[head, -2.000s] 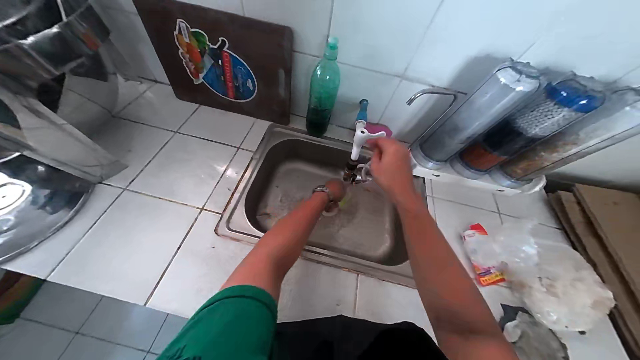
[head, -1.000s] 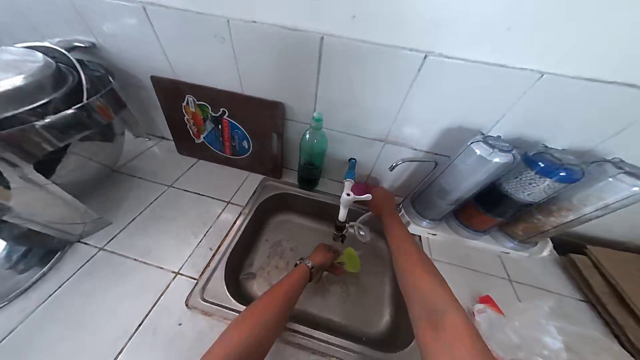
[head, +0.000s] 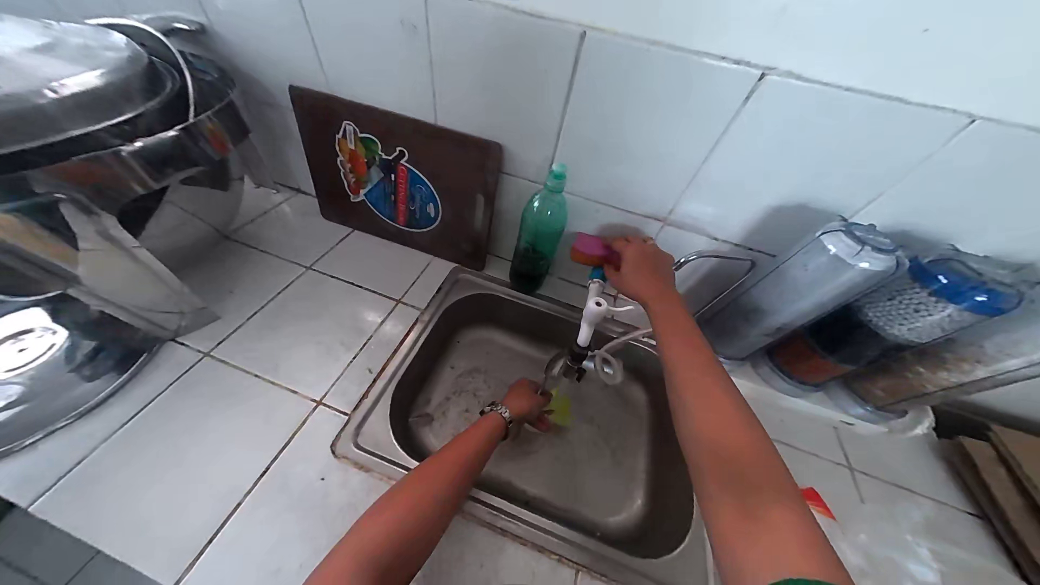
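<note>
My right hand (head: 642,264) grips a pink and orange sponge (head: 591,250) above the blue top of the white faucet (head: 593,313). Low in the stainless steel sink (head: 569,479), my left hand (head: 526,404) is closed on a thin metal utensil, whose exact kind I cannot tell. A yellow-green item (head: 561,408) shows beside its fingers; whether it is held is unclear. The faucet's dark spout hangs just above and right of my left hand. A coiled clear hose (head: 608,366) hangs next to the spout.
Behind the sink stand a green plastic bottle (head: 539,231) and a brown cutting board (head: 406,175) leaning on the tiles. Large metal pots (head: 73,187) are at left. Clear water filter cylinders (head: 812,284), a thin curved metal spout (head: 723,258) and cardboard (head: 991,479) are at right.
My right hand was at the faucet handle two seconds ago; it is now above and behind it, holding the sponge. My left hand stays low in the sink. The view has shifted.
</note>
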